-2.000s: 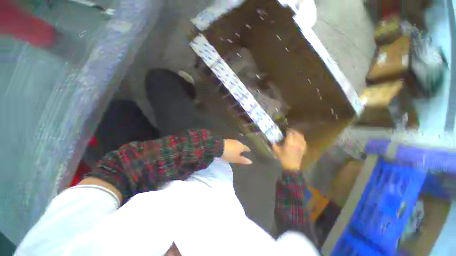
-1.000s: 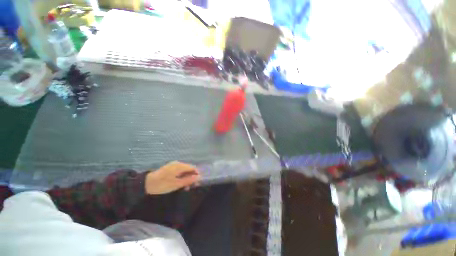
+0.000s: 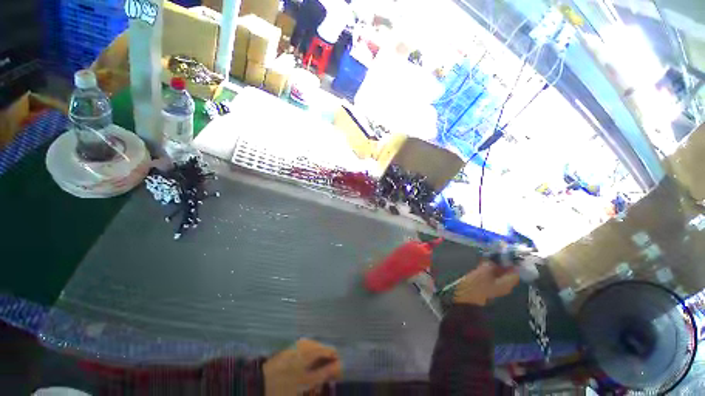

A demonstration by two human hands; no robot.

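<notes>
The red glue bottle [image 3: 400,265] lies on the grey bubble wrap mat [image 3: 232,263], its thin nozzle pointing right. My right hand [image 3: 485,283] is just right of the bottle, over the pale wired boards [image 3: 506,257] at the mat's right side. Its fingers touch or cover them; blur hides whether it grips one. A thin pale lead shows beside the hand. My left hand [image 3: 303,368] is at the bench's front edge, low in the picture, fingers curled and blurred; I cannot tell whether it holds anything.
Black-and-white connector leads [image 3: 185,193] lie at the mat's left. A tape roll [image 3: 97,166] carries a clear bottle [image 3: 90,116]. Red wires [image 3: 352,184] lie on a white tray, beside a black parts pile [image 3: 406,193]. A black fan [image 3: 638,338] stands at right.
The view has risen from the carton to the bench. My right hand, at the carton two seconds ago and out of view one second ago, now reaches over the boards. My left hand remains near the front edge.
</notes>
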